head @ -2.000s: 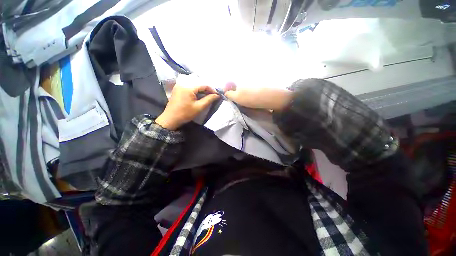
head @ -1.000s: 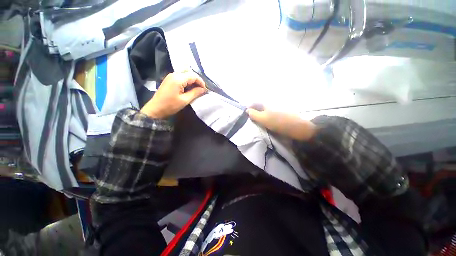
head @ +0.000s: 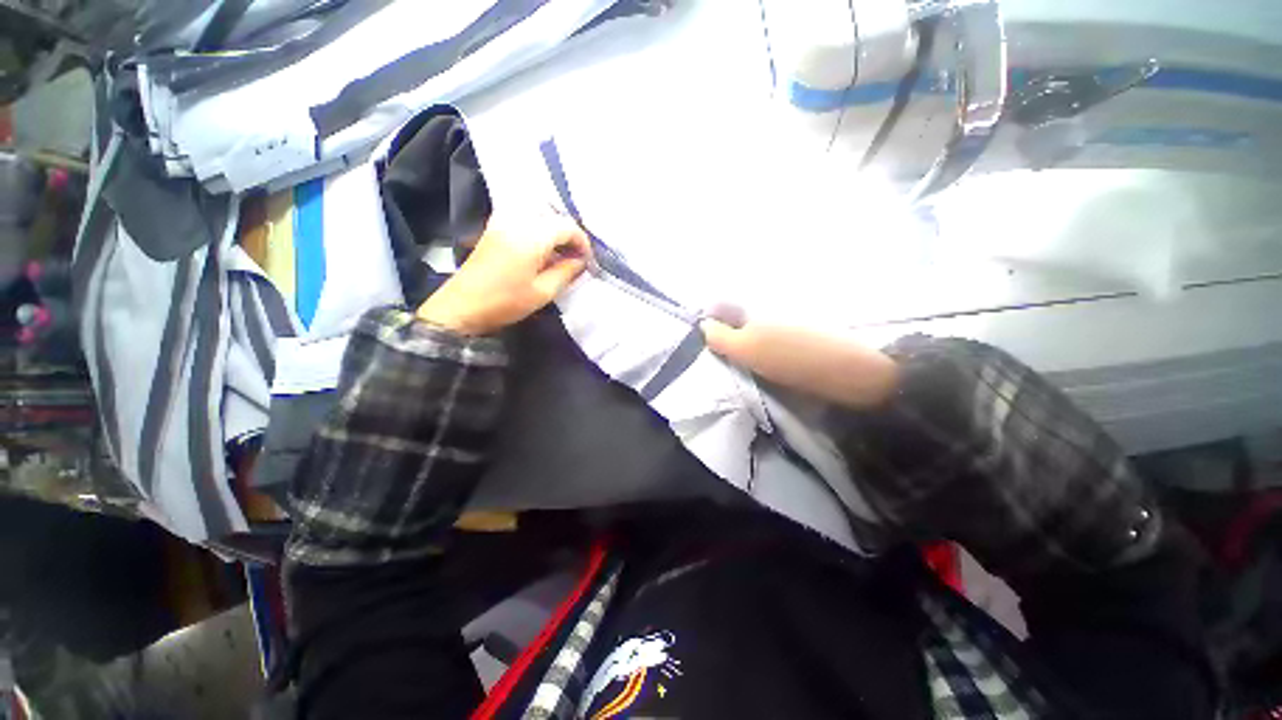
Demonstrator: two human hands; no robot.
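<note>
A light grey garment panel (head: pixel 728 433) with a dark band (head: pixel 678 369) lies between my hands and hangs toward my lap. My left hand (head: pixel 506 274) pinches its seam edge (head: pixel 644 294) at the left end. My right hand (head: pixel 801 355) holds the same edge further right, its fingertips partly washed out by glare. The edge runs fairly straight between them. A dark grey panel (head: pixel 570 429) hangs below my left hand. A dark strip (head: pixel 557 176) lies on pale cloth beyond my left hand.
Striped pieces (head: pixel 176 366) are heaped at the left. A dark grey folded piece (head: pixel 429 176) lies beside my left wrist. The white sewing machine (head: pixel 1083 106) with a blue stripe stands at the upper right. Strong glare hides the needle area.
My hands have moved apart from close together, and the seam edge now stretches between them. The view has shifted, showing more of the machine head. Over the last second the hands moved little.
</note>
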